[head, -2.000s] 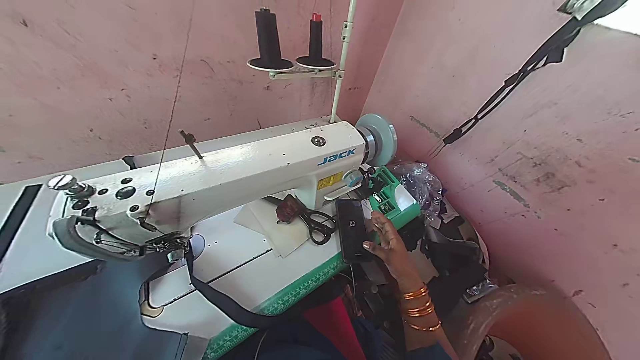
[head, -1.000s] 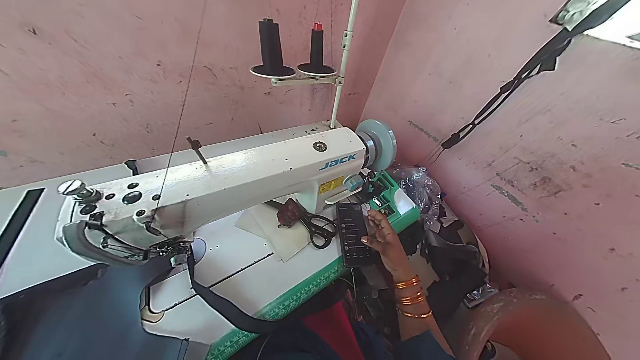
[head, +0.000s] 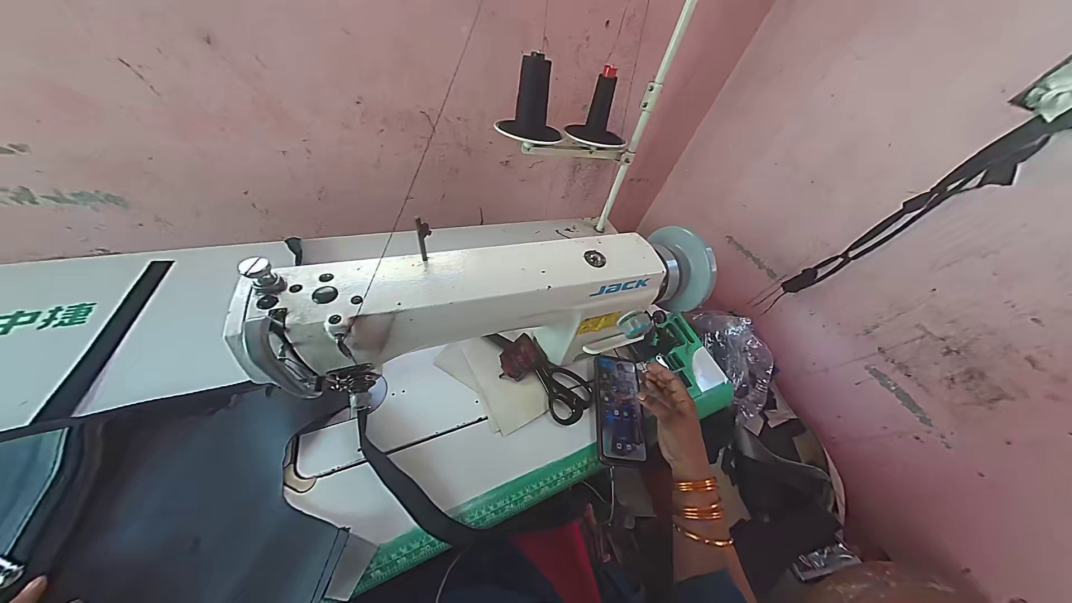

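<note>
My right hand (head: pixel 667 400), with gold-coloured bangles at the wrist, is at the right edge of a smartphone (head: pixel 621 410) whose screen is lit. The phone lies at the table's right end; whether my fingers grip it or only touch it is unclear. Black-handled scissors (head: pixel 567 394) lie just left of it, beside pale cloth pieces (head: pixel 490 385). Only fingertips of my left hand (head: pixel 32 590) show at the bottom left corner, near dark fabric (head: pixel 193 494). A black strap (head: pixel 410 494) runs from under the needle area of the white Jack sewing machine (head: pixel 494 280) over the table edge.
Two black thread cones (head: pixel 533 96) stand on a holder behind the machine. A green box-like device (head: pixel 703 377) sits beyond the phone, beside crumpled clear plastic (head: pixel 741 356). Black cables (head: pixel 913 209) hang along the right wall. Dark cloth scraps (head: pixel 783 477) lie at the lower right.
The phone's screen, dark two seconds ago, now shows a lit display. Fingertips of my left hand have come into view at the lower left. The view has shifted left.
</note>
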